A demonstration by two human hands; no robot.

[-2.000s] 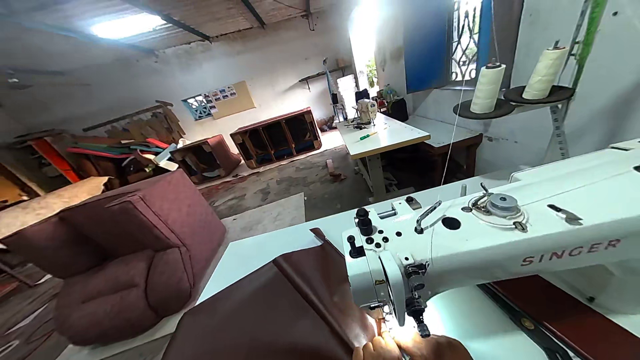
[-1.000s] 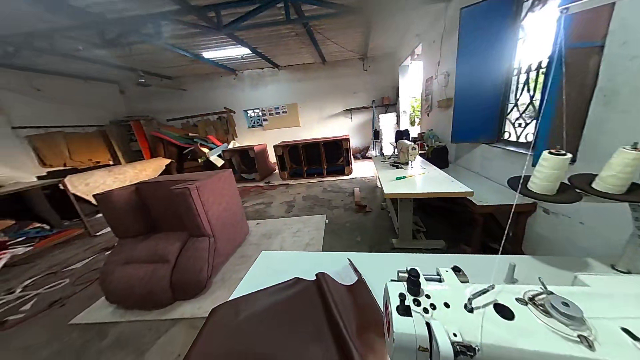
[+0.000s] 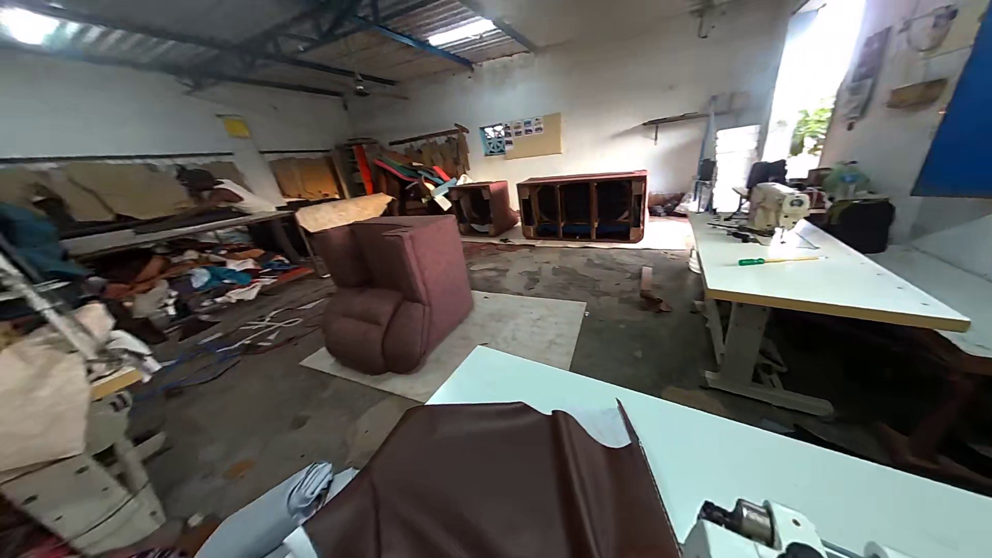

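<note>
Neither of my hands shows in the head view now. Dark brown leather-like material (image 3: 496, 473) lies over the near end of a pale sewing table (image 3: 744, 446), with a fold standing up near its right edge. At the lower right, only the top of a white sewing machine (image 3: 756, 531) is in sight, beside the material. Its needle area is out of the frame.
A maroon upholstered armchair (image 3: 395, 287) stands on a pale sheet (image 3: 535, 322). At the right, another table (image 3: 837, 287) holds a sewing machine (image 3: 775, 208) and a green-handled screwdriver (image 3: 756, 262). A person (image 3: 221, 190) leans over a worktable at the far left. Fabric scraps (image 3: 209, 271) lie below.
The view has swung far to the left. Fingers showed at the machine's needle area two seconds ago; no hand is in sight now.
</note>
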